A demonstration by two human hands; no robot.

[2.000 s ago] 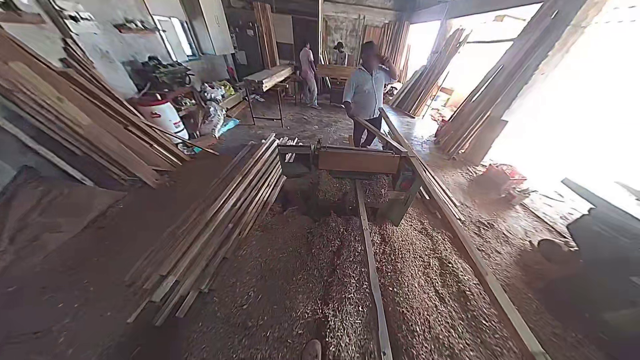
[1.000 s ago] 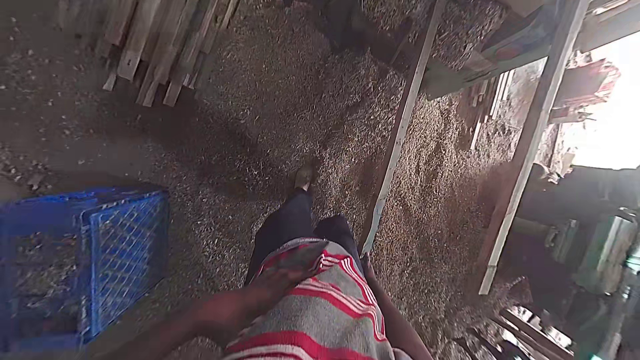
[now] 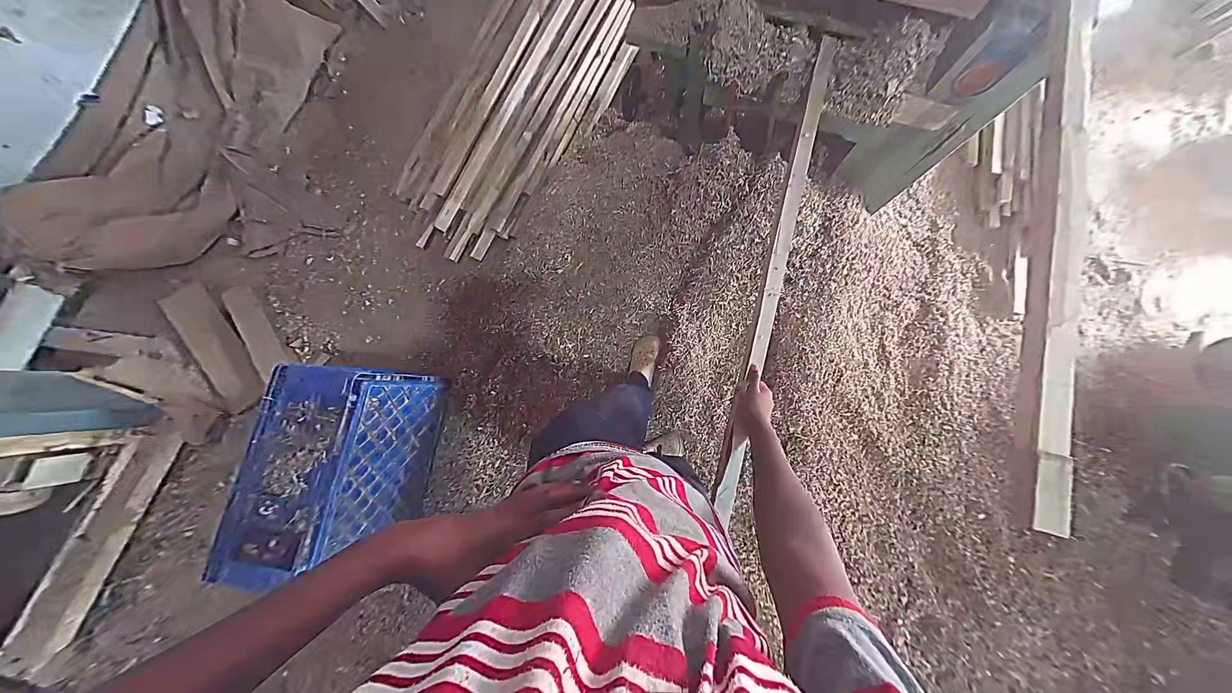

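My right hand (image 3: 753, 404) is closed around a long thin wooden strip (image 3: 784, 217) near its lower end. The strip's far end reaches the machine (image 3: 948, 96) at the top, above heaped wood shavings (image 3: 866, 318). My left hand (image 3: 549, 505) rests against the front of my striped shirt and holds nothing that I can see; its fingers are partly spread.
A stack of wooden strips (image 3: 520, 125) lies at upper left of centre. A blue plastic crate (image 3: 385, 462) stands at my left, near loose boards (image 3: 207, 342) and brown sheeting (image 3: 144, 207). Another long plank (image 3: 1059, 318) runs along the right.
My right hand now shows on the wooden strip; one second ago it was mostly hidden at my side. My left hand stays on my shirt. The view has tipped down since two seconds ago.
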